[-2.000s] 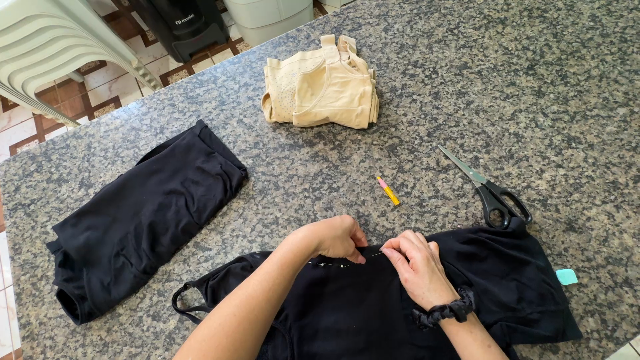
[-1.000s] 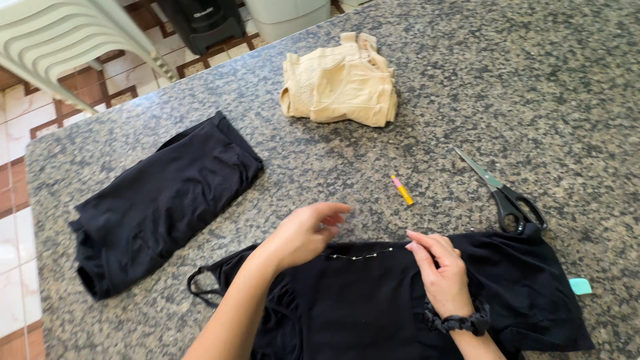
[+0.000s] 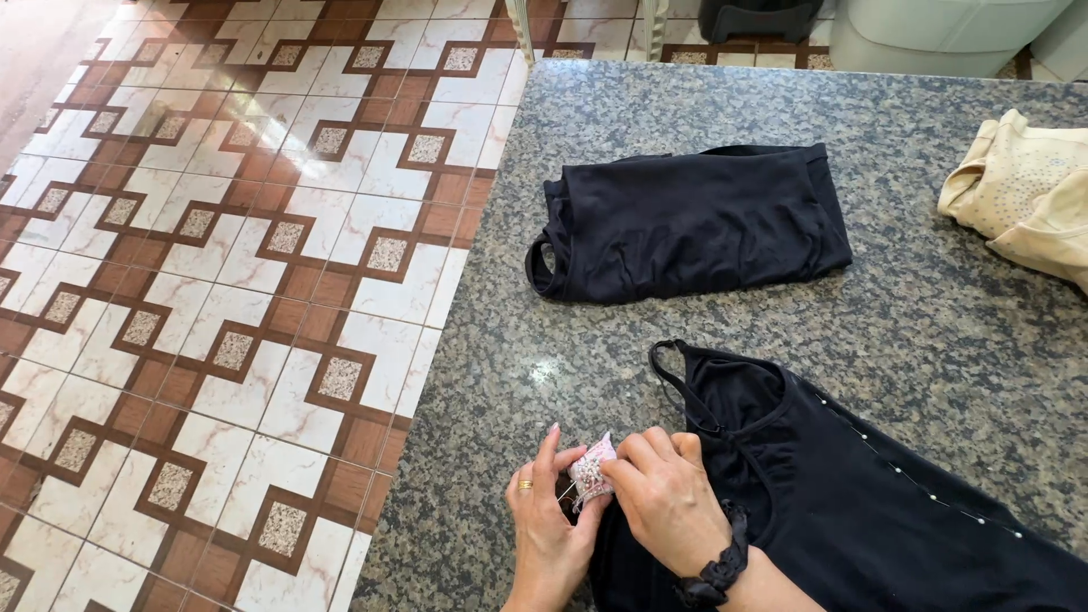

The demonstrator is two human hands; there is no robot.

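Observation:
My left hand (image 3: 548,510), with a gold ring, holds a small pink-and-white pincushion (image 3: 592,470) stuck full of pearl-headed pins. My right hand (image 3: 667,493), a black scrunchie (image 3: 722,557) at its wrist, has its fingertips on the cushion's right side; whether they pinch a pin is hidden. Both hands are at the left end of a black garment with thin straps (image 3: 884,510), spread on the granite top. A row of pearl-headed pins (image 3: 898,470) runs along the garment's upper edge.
A folded black garment (image 3: 697,225) lies beyond my hands. At the right edge is a folded beige garment (image 3: 1028,195) with small studs. The granite countertop (image 3: 476,391) ends on the left above a tiled floor (image 3: 255,297). Pale bins (image 3: 943,34) stand behind.
The view has swung left. Both hands have left the pinned edge of the black garment and come together at its strap end, now with the pincushion. The scissors and yellow item are out of view.

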